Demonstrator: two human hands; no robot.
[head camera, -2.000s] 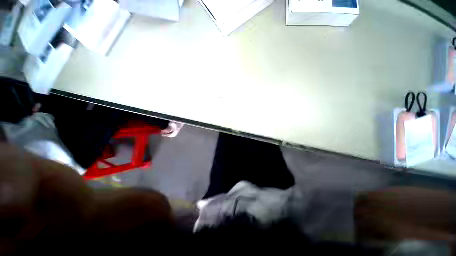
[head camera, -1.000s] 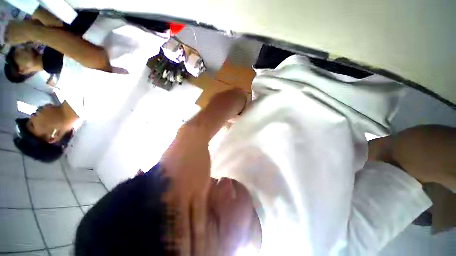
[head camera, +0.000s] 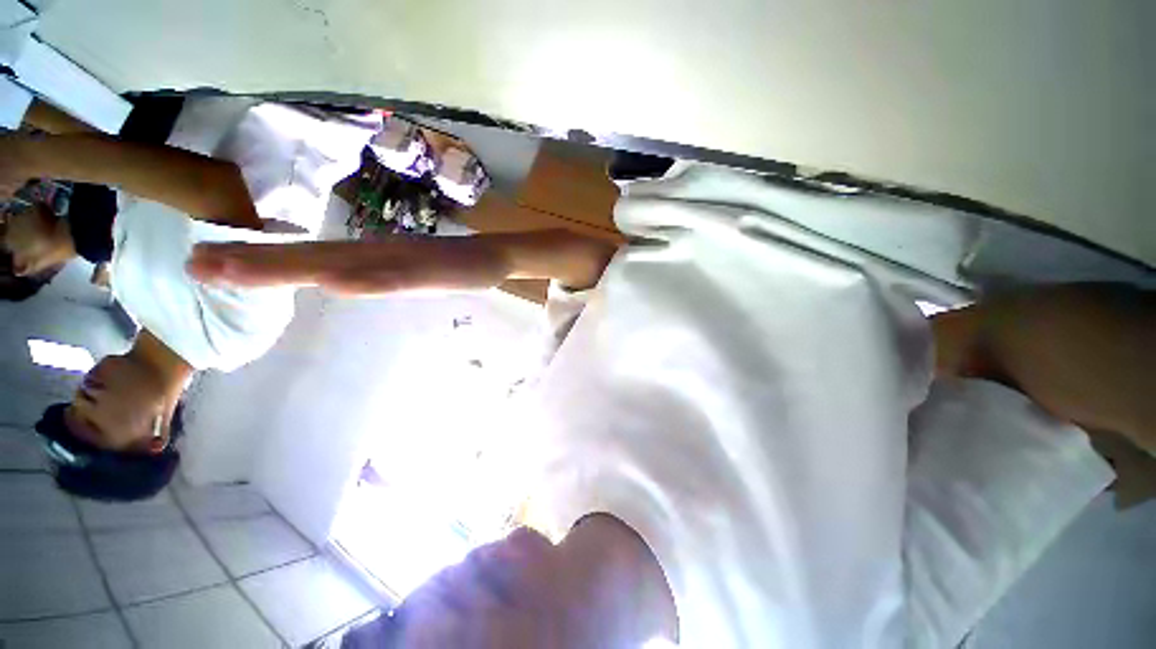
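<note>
No carton, tray or slip can be made out near the middle of the view. A large white-shirted body (head camera: 748, 342) fills the centre and lower right, below the pale table (head camera: 659, 57). A bare arm reaches left from it, ending in a blurred, flat hand (head camera: 298, 266) with no visible object. It may be my left hand, but whose it is cannot be told for sure. Another bare arm (head camera: 1065, 349) runs out at the right edge with its hand cut off. My right hand is not in view.
The dark table edge (head camera: 710, 155) curves across the top. Two more people in white tops are at the left (head camera: 190, 285). Brown cartons (head camera: 558, 203) and a cluster of small items (head camera: 399, 197) lie beyond the body. A tiled surface (head camera: 152, 558) and bright glare show at lower left.
The view has swung from the tabletop with cartons and trays to the people beside it. Since a second ago the arm has lowered from beside the dark-haired head and now stretches left.
</note>
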